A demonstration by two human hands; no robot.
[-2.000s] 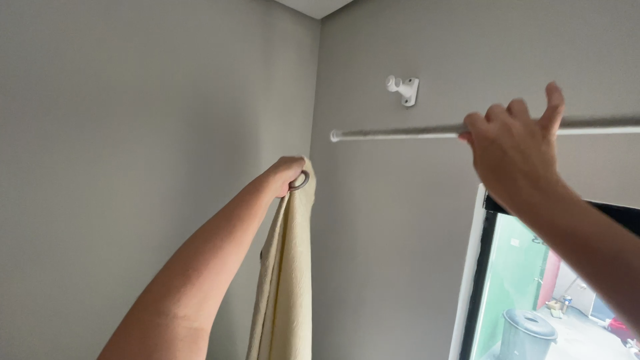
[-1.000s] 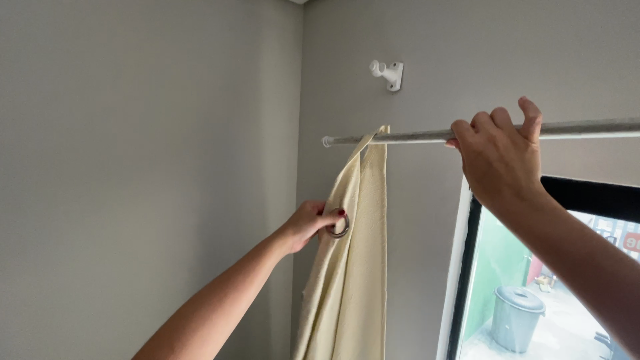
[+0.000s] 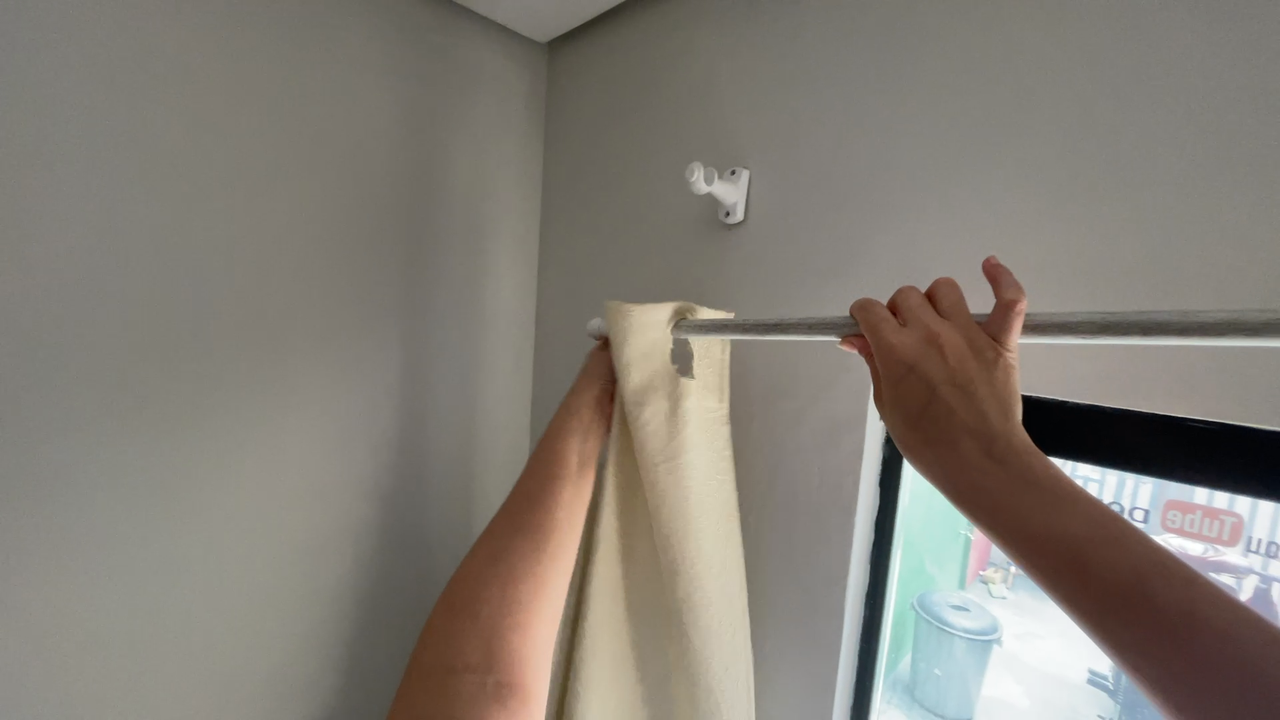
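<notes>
A cream eyelet curtain point(image 3: 670, 480) hangs at the left end of a whitish-grey curtain rod point(image 3: 770, 328), which passes through an eyelet near its top edge. The rod's pale end tip shows just left of the cloth. My left hand point(image 3: 600, 368) is at the curtain's left edge below that tip; its fingers are hidden behind the cloth, so its grip cannot be told. My right hand point(image 3: 940, 370) grips the rod farther right, with one finger raised. Above the curtain, a white curtain rod bracket point(image 3: 733, 195) is fixed to the wall, apart from the rod.
Grey walls point(image 3: 270, 300) meet in a corner left of the curtain, under a white ceiling point(image 3: 545, 15). A black-framed window point(image 3: 1150, 435) is at the lower right. Through its glass show a lidded grey bin point(image 3: 955, 655) and reversed writing.
Two seconds ago the curtain hung from my left hand, apart from the rod; now the rod runs through it. Since one second ago my left hand has moved up to the rod's end. My right hand keeps holding the rod.
</notes>
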